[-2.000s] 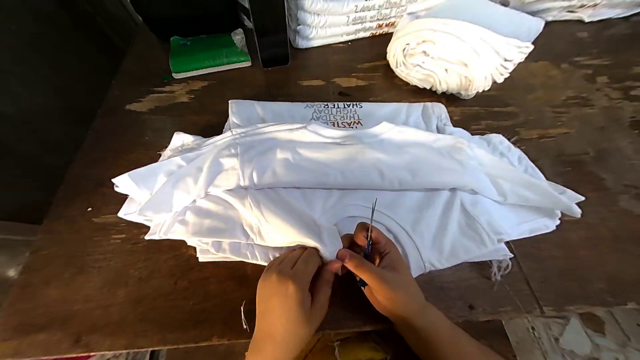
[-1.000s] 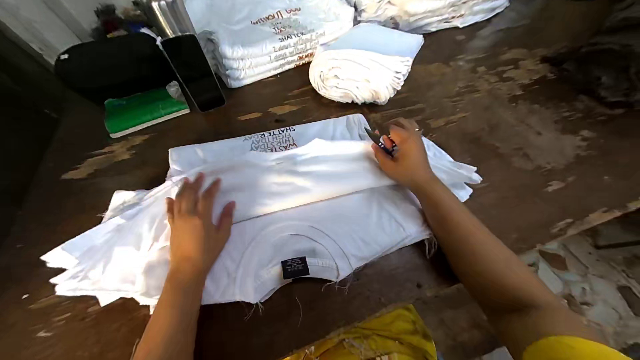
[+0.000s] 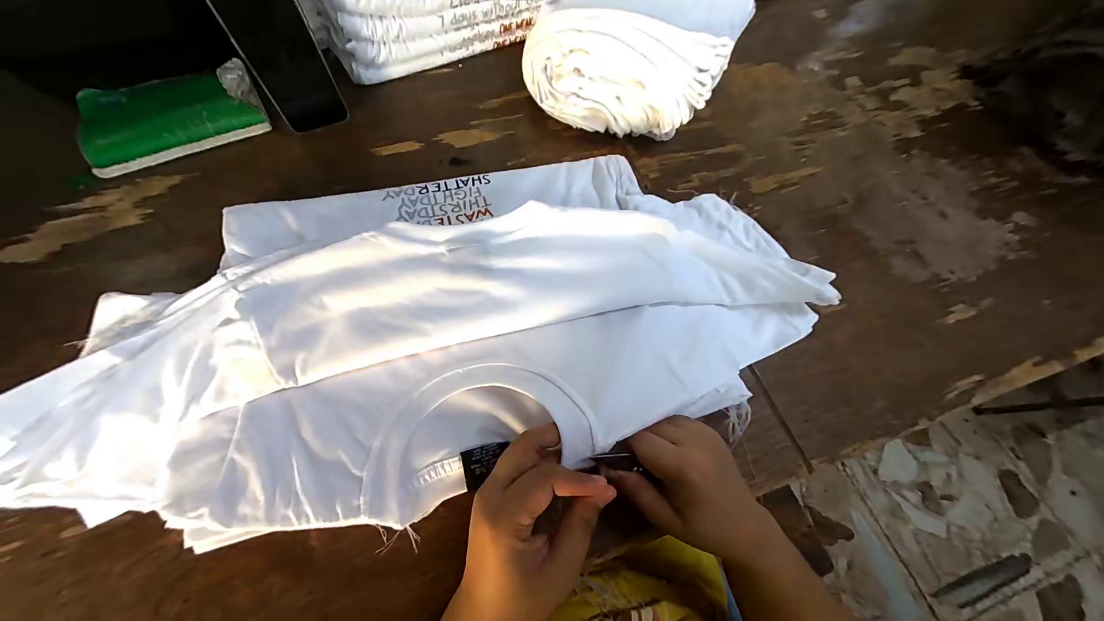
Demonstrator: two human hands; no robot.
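Note:
White T-shirts [image 3: 466, 285] lie stacked and partly folded across the wooden table. My left hand [image 3: 535, 517] pinches the top shirt at its ribbed neckline [image 3: 573, 431], beside a black neck label [image 3: 483, 466] that bears writing. Just right of the neckline, my right hand [image 3: 686, 487] is closed around a small dark cutting tool with thin metal blades [image 3: 612, 455], whose tip lies against the collar edge. Its handle is mostly hidden by my fingers. Loose threads hang from the shirts' lower edge and right corner.
Behind the shirts are a rolled bundle of white cloth [image 3: 625, 73], a pile of folded printed white shirts [image 3: 431, 34], a black phone-like slab [image 3: 289, 65] and a green pad [image 3: 172, 121]. The worn wooden table [image 3: 862, 224] ends at the lower right above a stone-patterned floor.
A second ago my left hand lay flat on the shirts and my right hand was at their upper right. Both are now together at the neckline, near the front edge. The view has shifted.

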